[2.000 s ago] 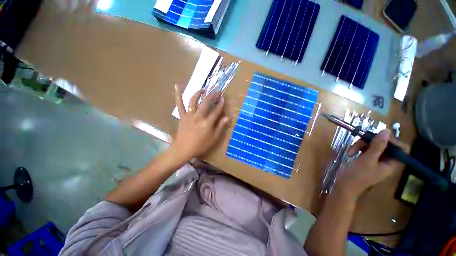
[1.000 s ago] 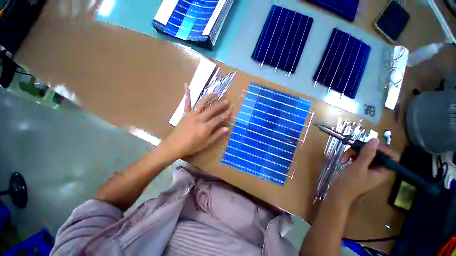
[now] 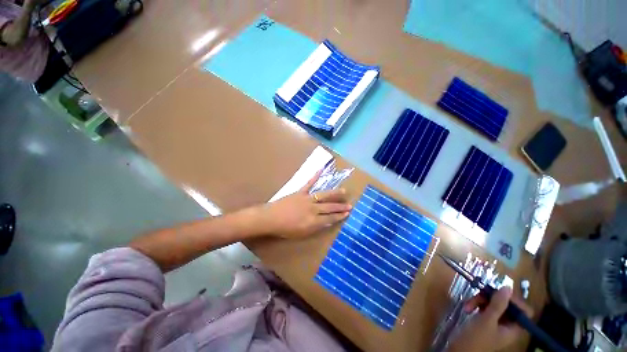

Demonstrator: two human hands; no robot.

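Observation:
A bright blue solar cell string (image 3: 377,256) lies flat on the brown board. A short silver ribbon piece (image 3: 431,255) lies along its right edge. My left hand (image 3: 309,212) rests palm down at its left edge, fingers extended, with no held item visible; it partly covers the left ribbon bundle (image 3: 333,177). My right hand (image 3: 491,320), cut off by the bottom edge, grips the soldering iron (image 3: 479,284) like a pen. The iron's tip is just right of the ribbon piece, apparently not touching the string. The right ribbon bundle (image 3: 467,278) lies partly under my right hand.
White strips (image 3: 306,172) lie beside the left bundle. A curved stack of strings (image 3: 330,86) and dark cell pieces (image 3: 412,147) sit on the pale mat behind. A phone (image 3: 544,146) and grey round housing (image 3: 588,271) are right. Another person's arm (image 3: 19,27) shows top left.
The view has shifted, so the bench things appear lower and more of the back shows. My left hand's fingers are closer together at the string's left edge. My right hand still holds the iron.

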